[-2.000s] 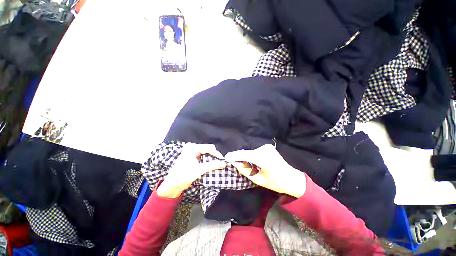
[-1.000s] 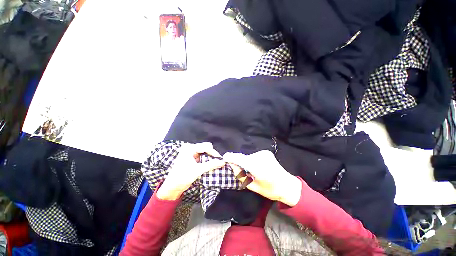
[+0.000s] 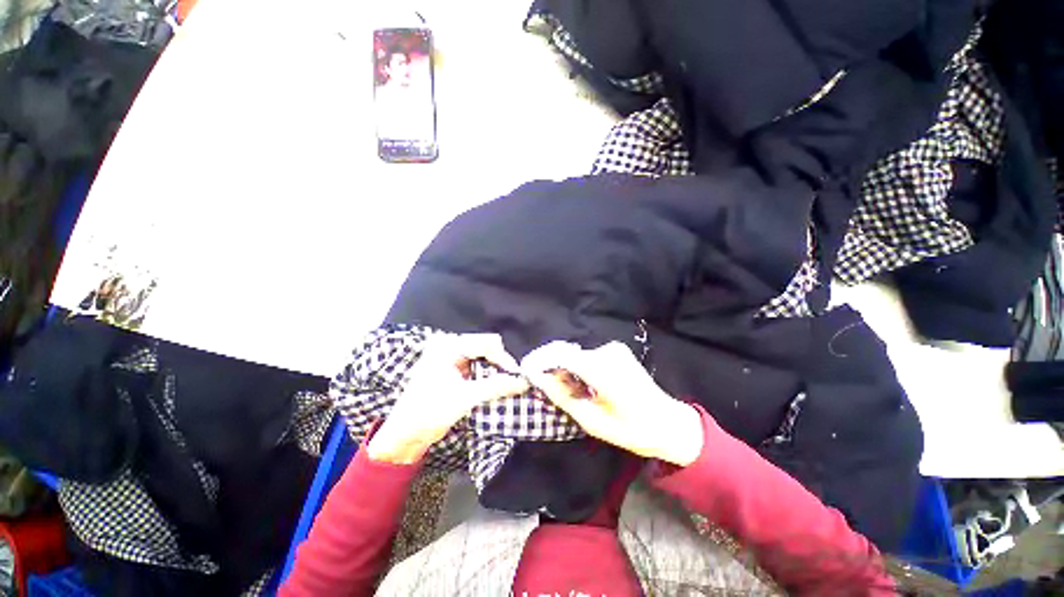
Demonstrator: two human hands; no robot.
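A navy padded jacket (image 3: 548, 251) lies over the near table edge and my lap. Its black-and-white gingham lining (image 3: 519, 419) is turned up under my hands. My left hand (image 3: 449, 394) pinches the lining edge between thumb and fingers. My right hand (image 3: 613, 394) meets it fingertip to fingertip at the same edge. Something small and dark reddish-brown, perhaps snips, shows inside my right hand, mostly hidden by the fingers. Pale loose threads lie on the navy cloth right of my hands.
A lit phone (image 3: 405, 96) is on the white table (image 3: 257, 175). More navy jackets (image 3: 747, 70) are heaped at the back right. Dark thread clippings (image 3: 117, 297) lie at the left table edge. Navy garments (image 3: 233, 437) hang at lower left. Blue crate edges (image 3: 937, 531) show below.
My right hand turned slightly and shifted at the lining edge, then came back against my left fingertips. My left hand and the jacket stay nearly still. The phone picture changed.
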